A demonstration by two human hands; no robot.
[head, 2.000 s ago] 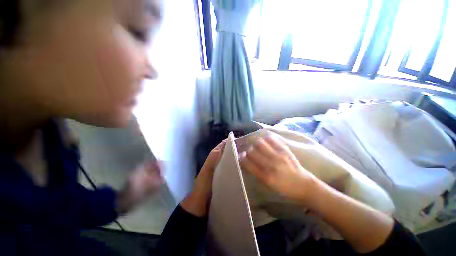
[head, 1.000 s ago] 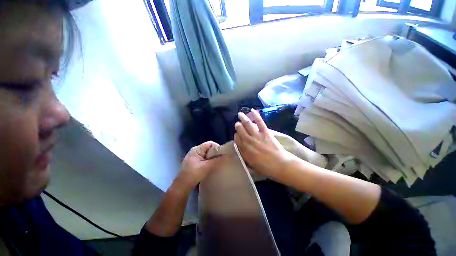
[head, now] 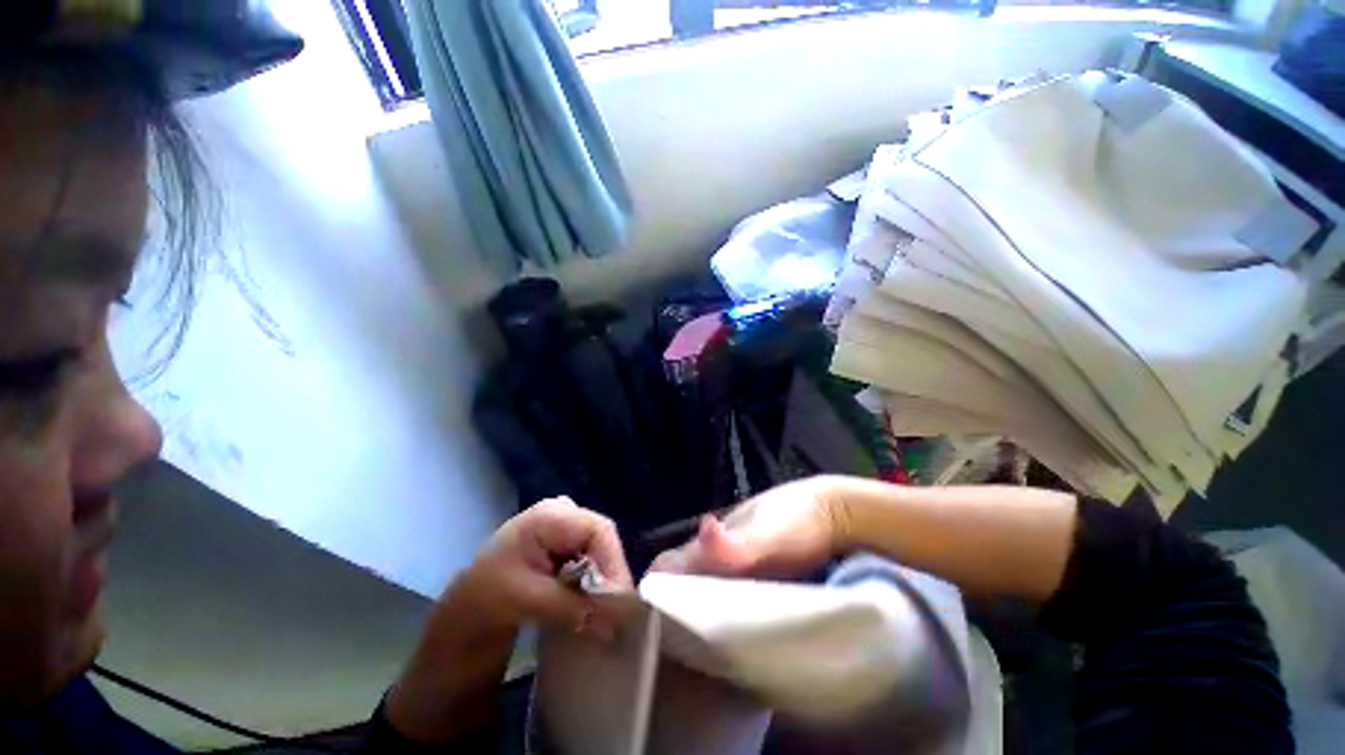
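An off-white sewn cover piece (head: 797,627) hangs low in front of me, its upper part folded over to the right. A pale seam line runs down its duller side. My left hand (head: 553,568) is closed on the cover's top left edge, and a small whitish bit shows between its fingers. My right hand (head: 760,534) lies along the top edge, thumb on top, and holds the cover there. Its fingertips are partly hidden by the fabric and blurred.
A person's face (head: 59,428) is close at the left. A fanned pile of off-white panels (head: 1062,280) stands at the right, beside a clear plastic bag (head: 782,251). A red-pink and blue tool (head: 696,347) and dark objects lie behind my hands. A curtain (head: 524,148) hangs by the window.
My view has shifted, so the pile shows further up and left. My right hand has come down from its raised position, and the cover's upper part is now folded over to the right.
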